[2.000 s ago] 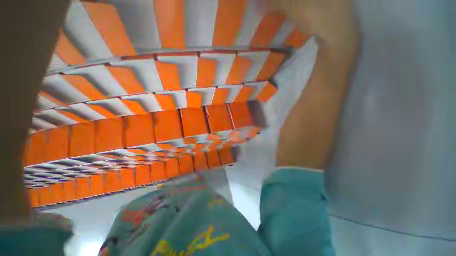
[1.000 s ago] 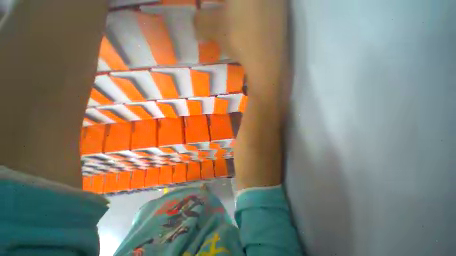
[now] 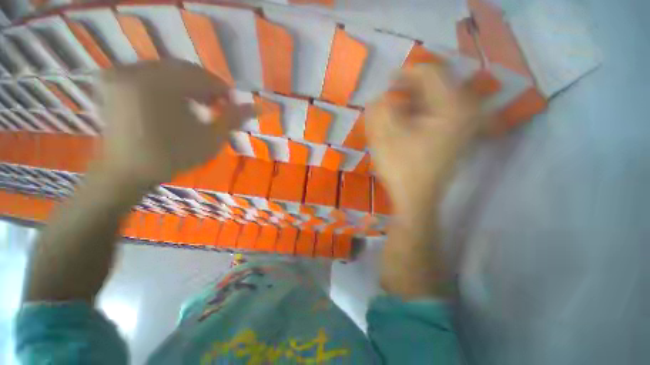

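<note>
The carton stack [image 3: 287, 180] fills the upper left and middle of the view, with several layers of orange and white cartons and some solid orange layers. My left hand [image 3: 167, 117] is blurred in front of its middle layers, with fingers bent; whether it holds anything is not clear. My right hand [image 3: 425, 117] is blurred at the stack's right end, fingers curled, with orange showing at and behind the fingers; I cannot tell if it grips a carton. A few orange and white cartons [image 3: 499, 43] show at the upper right, beyond my right hand.
A pale grey wall or surface [image 3: 570, 235] lies along the right side. Below the stack is a pale floor [image 3: 153, 267], partly hidden by my teal shirt [image 3: 278, 314] with yellow script. My forearms cross in front of the stack on both sides.
Both hands have come down from the top edge into full view and are farther apart. More of the stack's left side and the upper-right cartons now show.
</note>
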